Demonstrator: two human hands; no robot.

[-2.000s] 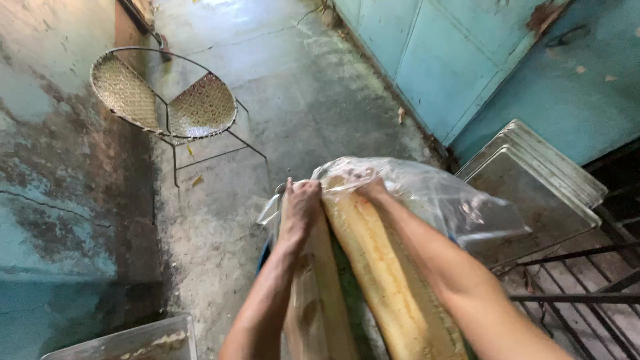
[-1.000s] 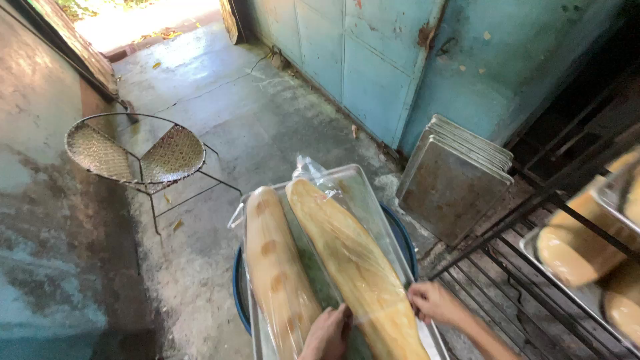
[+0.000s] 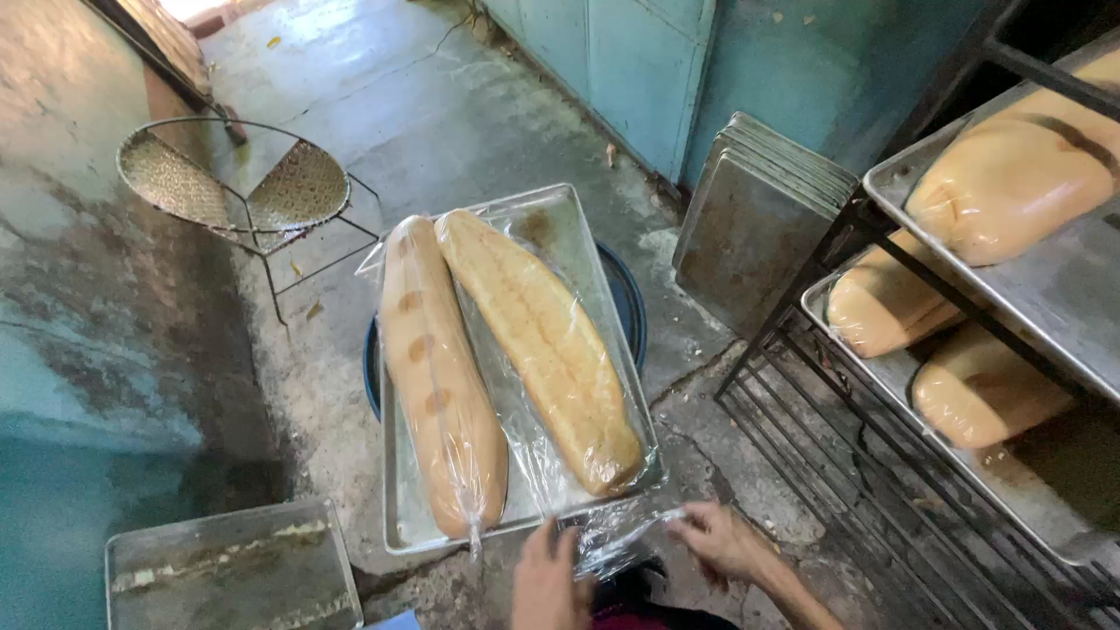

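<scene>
Two long bread loaves lie side by side on a metal baking tray [image 3: 576, 223], which rests on a round blue container [image 3: 623, 302]. The left loaf [image 3: 442, 385] is in a clear plastic bag, gathered at its near end. Clear plastic also covers the right loaf [image 3: 547, 350], and the loose mouth of its bag [image 3: 617, 529] spreads past the tray's near edge. My left hand [image 3: 551, 573] is at the left side of that bag mouth, blurred; its grip is unclear. My right hand [image 3: 722, 542] pinches the bag's right corner between thumb and fingers.
A black metal rack [image 3: 787, 420] at the right holds trays [image 3: 989, 289] of wrapped loaves [image 3: 1015, 188]. Stacked baking trays [image 3: 752, 236] lean by the blue metal door [image 3: 647, 70]. A round woven chair [image 3: 297, 188] stands at upper left, another tray [image 3: 232, 569] at lower left.
My hands have moved from the far ends of the loaves to beyond the near end of the right loaf. The loaves now lie flat on the tray, and the view has shifted to show more of the rack.
</scene>
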